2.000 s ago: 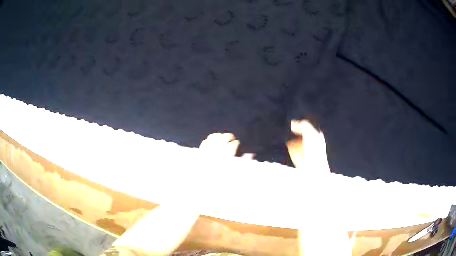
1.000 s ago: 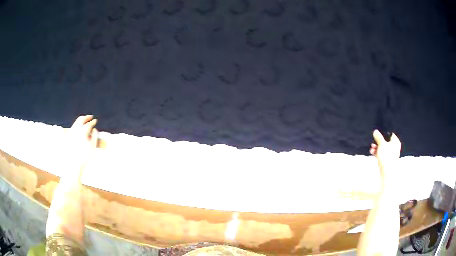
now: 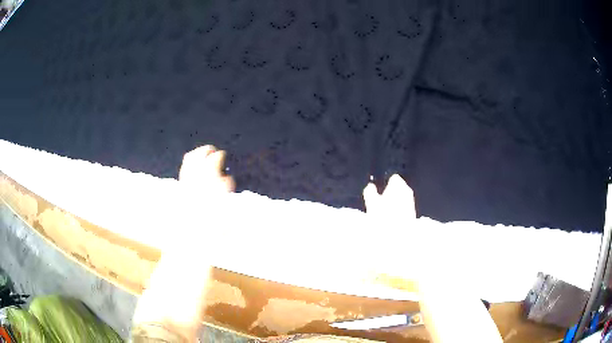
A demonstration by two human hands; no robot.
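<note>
Dark eyelet fabric (image 3: 309,134) lies over the table, its scalloped edge along a bright white paper strip (image 3: 302,244). My left hand (image 3: 205,169) is at the fabric's near edge, fingers curled over it; it is overexposed and blurred, so its hold is unclear. My right hand (image 3: 390,195) is farther right at the same edge, with dark cloth pinched between thumb and finger. A crease runs up the cloth from my right fingers, and a second crease branches off to the right.
Scissors (image 3: 379,322) lie on the brown wooden table edge (image 3: 268,305), partly behind my right forearm. A grey-brown wrapped block (image 3: 557,299) sits at the lower right, near blue items. A yellow-green sack (image 3: 67,320) and grey floor show at the lower left.
My hands have come closer together along the edge, the left towards the right and the right towards the left. The view has shifted, showing more of the scissors and block. The creases show more clearly.
</note>
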